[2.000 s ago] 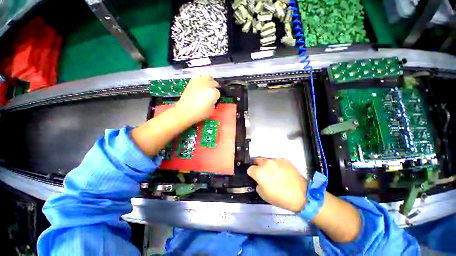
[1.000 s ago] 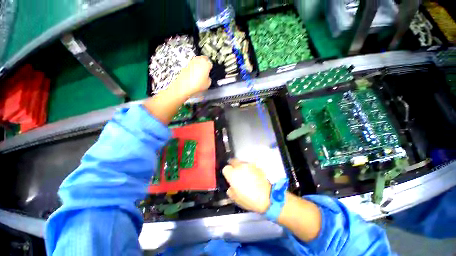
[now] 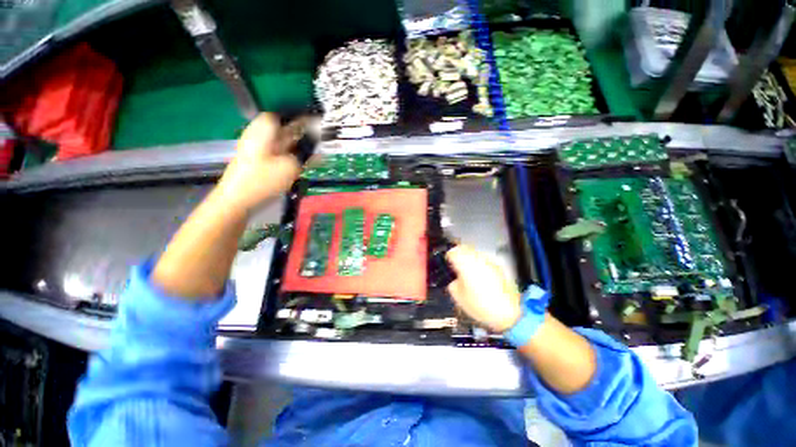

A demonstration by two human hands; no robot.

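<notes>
A red sheet (image 3: 403,262) lies in the black carrier fixture (image 3: 297,325) in front of me, with three narrow green plug-in boards (image 3: 353,240) on it. A green row board (image 3: 347,166) runs along the fixture's far edge. My left hand (image 3: 266,157) is raised over the far rail at the fixture's left corner. It is blurred, with dark finger covers, and I cannot tell whether it holds something. My right hand (image 3: 478,284) rests at the fixture's right edge, fingertips in dark covers at the frame. What its fingertips grip is unclear.
A second fixture with a green main board (image 3: 650,236) lies to the right. Behind the rail stand bins of silvery-white parts (image 3: 358,83), beige parts (image 3: 447,70) and green parts (image 3: 543,74). Red sheets (image 3: 74,100) are stacked at far left. A blue cord hangs between the fixtures.
My left hand has moved left, from beside the silvery-white parts bin to the fixture's far left corner. My right hand stays by the fixture's right edge. The camera view has shifted.
</notes>
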